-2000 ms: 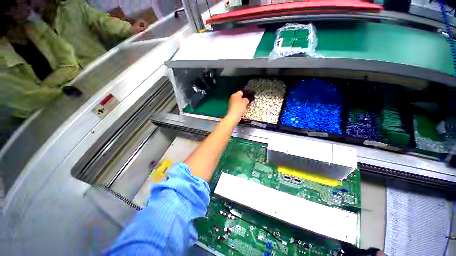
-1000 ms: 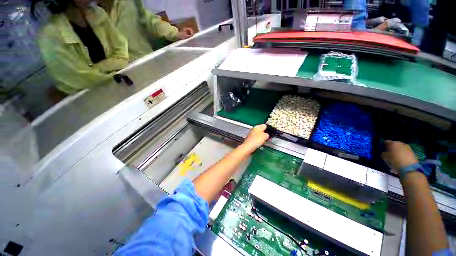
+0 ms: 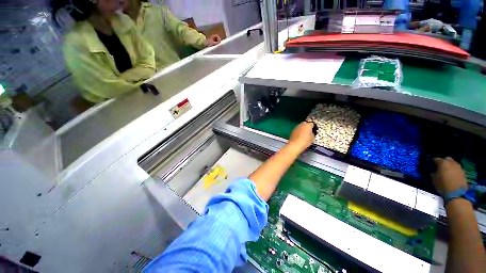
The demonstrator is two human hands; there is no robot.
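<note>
My left hand (image 3: pixel 302 136) is at the left edge of the cream component bin, its dark-covered fingertips by the cream components (image 3: pixel 335 128). My right hand (image 3: pixel 448 175) reaches into the dark bin right of the blue components (image 3: pixel 388 143); its fingertips are lost in shadow. I cannot tell whether either hand holds anything. A large green circuit board (image 3: pixel 314 186) lies below the bins, partly cut off by the lower edge. It carries a long white-silver heat sink (image 3: pixel 351 234), a finned heat sink block (image 3: pixel 391 191) and a yellow strip (image 3: pixel 381 217).
A conveyor rail (image 3: pixel 248 136) runs below the bins. A yellow piece (image 3: pixel 215 176) lies on the pale bed. The white machine (image 3: pixel 106 186) stands at left, with people in yellow-green (image 3: pixel 104 58) behind it. A wrapped pack of green boards (image 3: pixel 379 72) lies on the shelf top.
Since two seconds ago my right hand has come into view over the dark bin. In the last second my left hand has moved from the cream bin's front corner up its left side.
</note>
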